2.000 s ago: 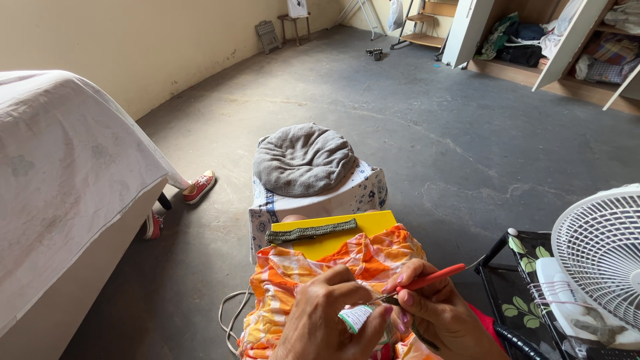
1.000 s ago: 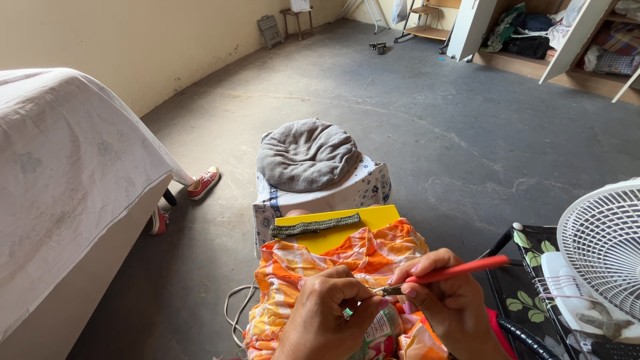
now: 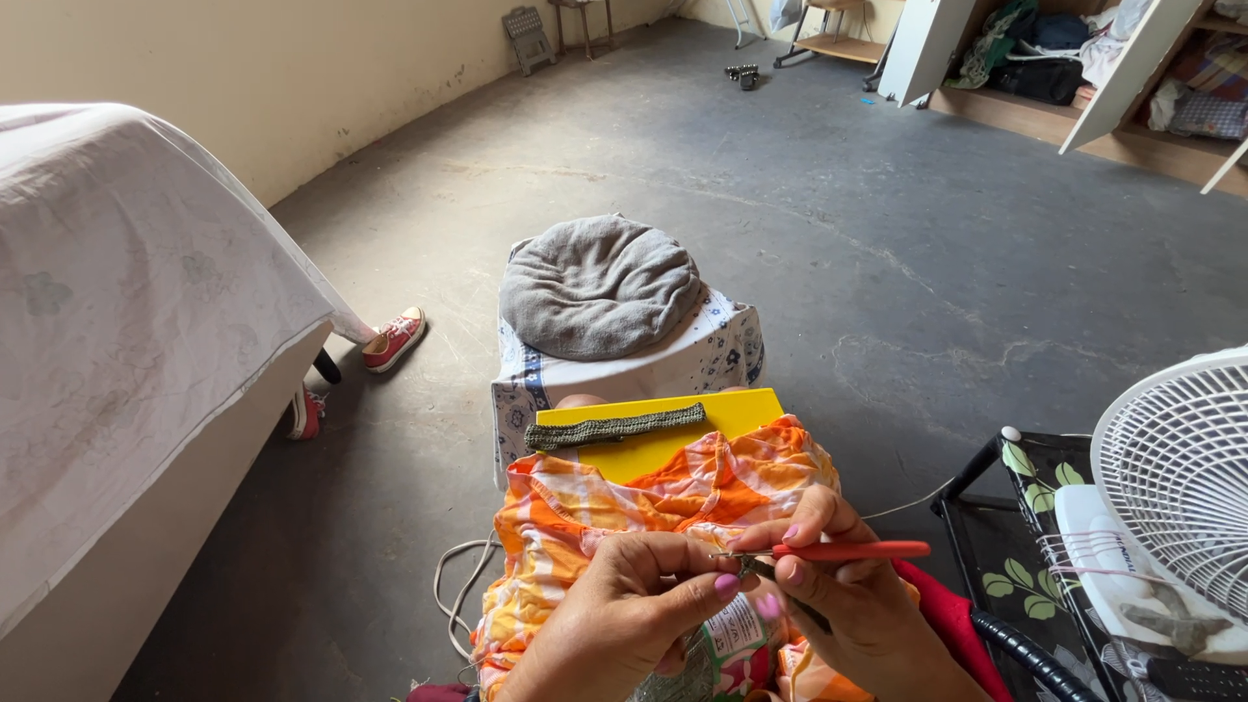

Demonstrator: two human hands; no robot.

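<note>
Between thumb and fingers, my right hand (image 3: 848, 585) holds a crochet hook with a red handle (image 3: 858, 551), its metal tip pointing left. My left hand (image 3: 643, 604) pinches a small piece of dark green crochet work (image 3: 756, 567) at the hook's tip. Under both hands lies a ball of green yarn (image 3: 687, 673) with a printed paper label (image 3: 733, 629), partly hidden. Orange and white patterned fabric (image 3: 624, 497) covers the lap. Beyond it, a finished-looking strip of green crochet (image 3: 614, 427) rests on a yellow board (image 3: 673, 448).
A round grey cushion (image 3: 600, 288) tops a stool with a blue-and-white cloth (image 3: 673, 370). At right, a white fan (image 3: 1185, 468) stands by a black leaf-patterned rack (image 3: 1024, 556). A cloth-covered bed or couch (image 3: 146, 341) is at left, near red sneakers (image 3: 394, 339).
The hook has turned from a slant to nearly level. Both hands remain close together over the lap with the crochet work between them.
</note>
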